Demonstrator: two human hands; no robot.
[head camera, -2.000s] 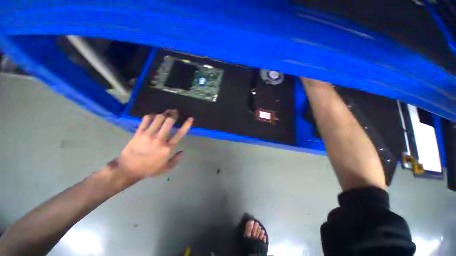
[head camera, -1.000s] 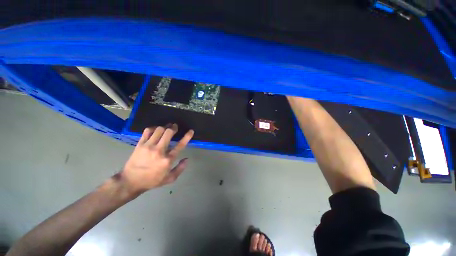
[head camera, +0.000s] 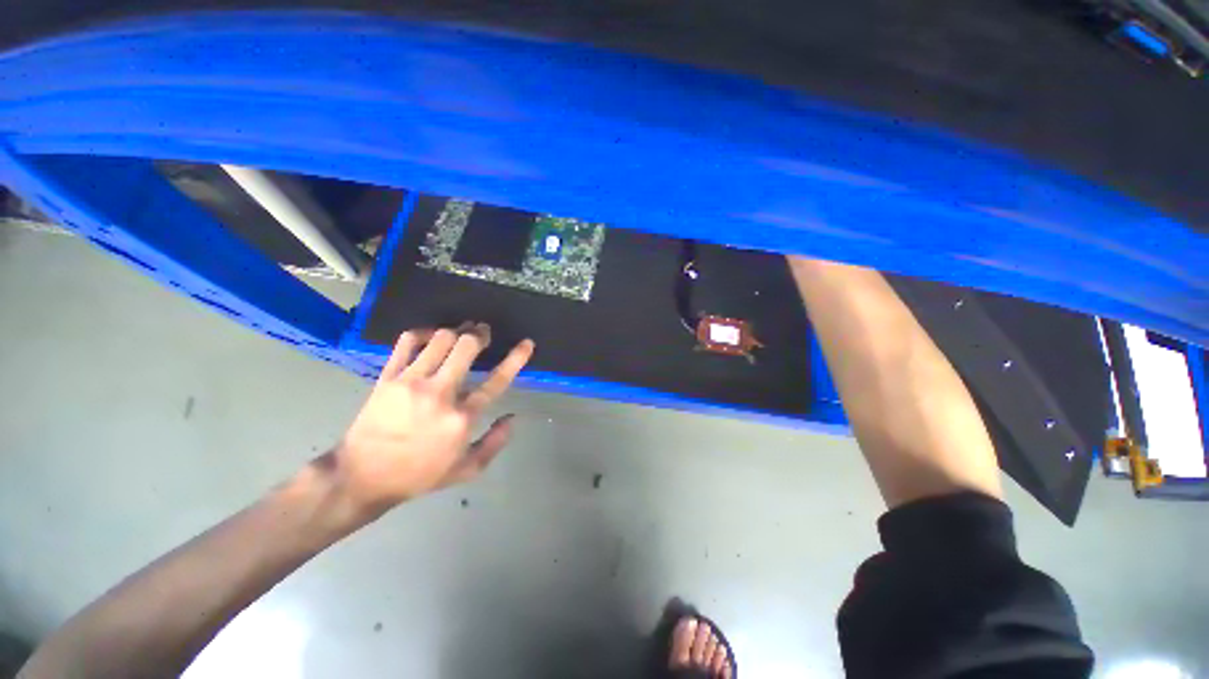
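My left hand (head camera: 424, 414) is open and empty, with its fingertips at the front edge of the black shelf mat (head camera: 570, 348). The green motherboard (head camera: 570, 267) lies on that mat behind my left hand, its far edge cut off by the blue beam. The heatsink (head camera: 725, 334) with its reddish end and dark pipe lies on the same mat to the right. My right forearm reaches under the beam and my right hand is hidden behind it. A long black panel (head camera: 1014, 385) with small bright spots lies slanted to the right of the forearm, jutting over the shelf front.
A thick blue shelf beam (head camera: 597, 146) crosses above the lower shelf. A white panel (head camera: 1167, 405) with an orange-brown flex piece (head camera: 1131, 464) lies at far right. A pale post (head camera: 294, 219) stands at left. Grey floor and a sandalled foot (head camera: 700, 647) show below.
The view has shifted. The beam now covers the fan and the far part of the motherboard. My left hand keeps its open pose, and my right arm still reaches under the beam.
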